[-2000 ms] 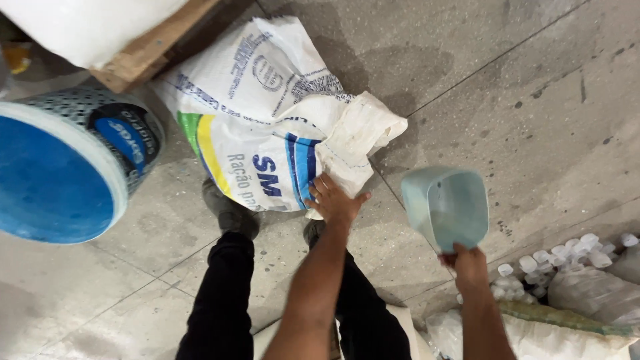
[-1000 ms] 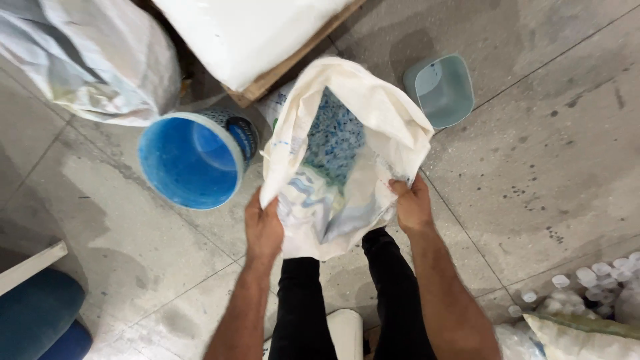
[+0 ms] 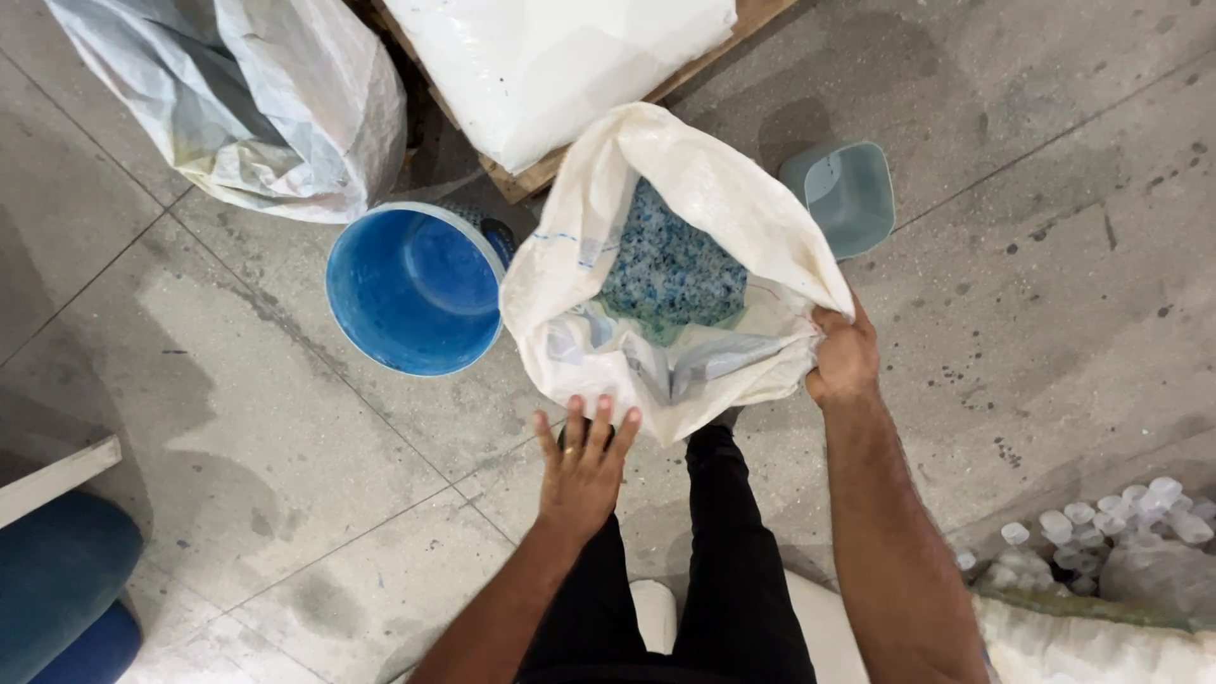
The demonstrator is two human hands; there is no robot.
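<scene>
A white woven plastic sack [image 3: 589,190] stands in front of my feet with its mouth spread wide. Inside it lie blue and whitish flakes [image 3: 674,266]. My right hand [image 3: 844,353] grips the sack's rim at its right side. My left hand [image 3: 587,465] has its fingers spread, fingertips at the near left rim, holding nothing. To the left of the sack is a bucket [image 3: 418,290] with a blue inside, its opening facing me. A translucent grey-green plastic container [image 3: 850,199] rests on the floor beyond the sack's right side.
Behind the sack, a full white bag [image 3: 560,66] lies on a wooden pallet [image 3: 532,180]. Another large woven sack [image 3: 313,123] stands at upper left. Blue drums [image 3: 57,579] are at lower left. Clear plastic pieces [image 3: 1121,513] and a filled sack [image 3: 1092,636] lie at lower right.
Two seconds ago my right hand held the container; now it holds the sack's rim. The sack, folded over then, is spread wide. My left hand has let go of the left rim since one second ago.
</scene>
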